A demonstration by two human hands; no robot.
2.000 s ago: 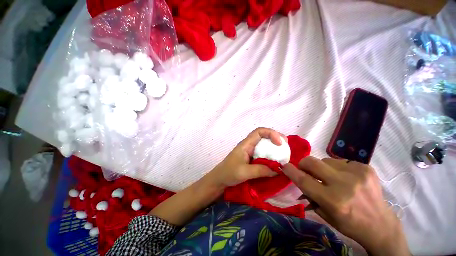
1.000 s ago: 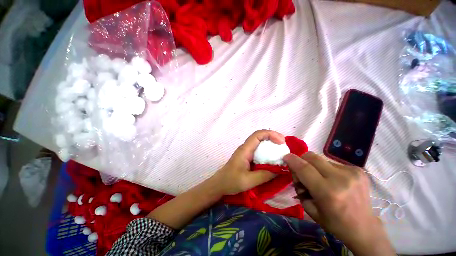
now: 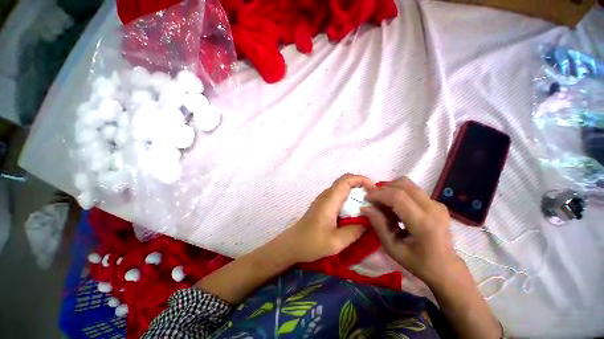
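My left hand (image 3: 326,222) holds a white pom-pom (image 3: 353,202) against a red plush piece (image 3: 361,255) at the table's near edge. My right hand (image 3: 414,228) is at the pom-pom's right side, its thumb and index finger pinched together on it. A thin dark line, perhaps a needle, shows across the pom-pom. A small light spot shows between the right fingers; I cannot tell what it is. White thread (image 3: 493,259) lies in loose loops right of my right hand. The red piece hangs down toward the lap.
A clear bag of pom-poms (image 3: 142,126) lies at left. A red plush heap (image 3: 298,26) lies at the far side. A smartphone (image 3: 474,171), a shiny metallic item (image 3: 563,206) and clear plastic bags (image 3: 568,112) lie at right. A blue basket (image 3: 76,298) holds red pieces with pom-poms (image 3: 153,273).
My right hand has moved up and left onto the pom-pom, its fingers now more curled over it. The pom-pom is more covered. The loose thread loops have shifted.
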